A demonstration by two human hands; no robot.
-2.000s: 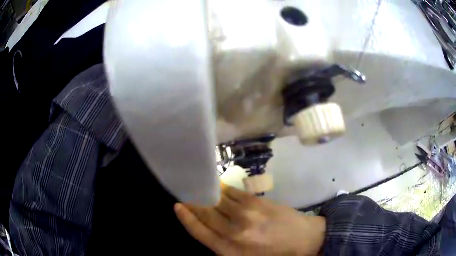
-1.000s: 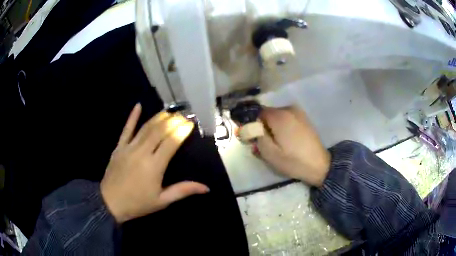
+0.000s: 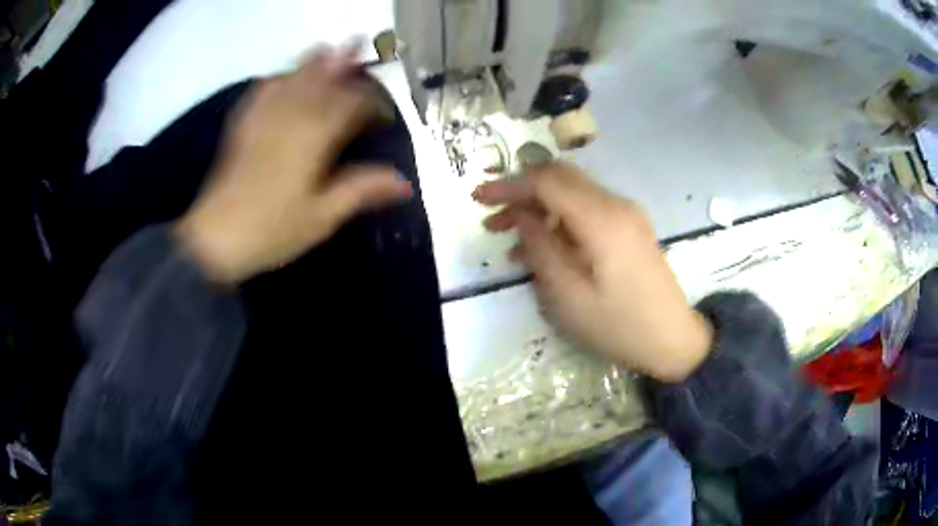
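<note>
A large black garment piece (image 3: 329, 380) covers the left of the white machine bed (image 3: 638, 175) and hangs over its front edge. Its right edge lies left of the presser foot and needle area (image 3: 471, 149). My left hand (image 3: 283, 170), blurred, is on or just above the cloth, thumb apart from the fingers; whether it grips cloth cannot be told. My right hand (image 3: 597, 262), blurred, is above the bed just right of the cloth, fingers bent; I cannot tell if it holds anything. The sewing machine head (image 3: 468, 41) stands above, with a cream-capped knob (image 3: 573, 127).
A white chalk chip (image 3: 722, 212) lies on the bed at right. Small tools (image 3: 874, 195) lie at the bed's right end. Worn clear plastic (image 3: 555, 396) covers the table's front edge. Red cloth or a bag (image 3: 854, 370) and a blue one (image 3: 643, 483) show below.
The machine head now sits higher in view. The cloth's edge has moved left, away from the needle area. My left hand has moved up and back; my right hand has come out from behind the knob.
</note>
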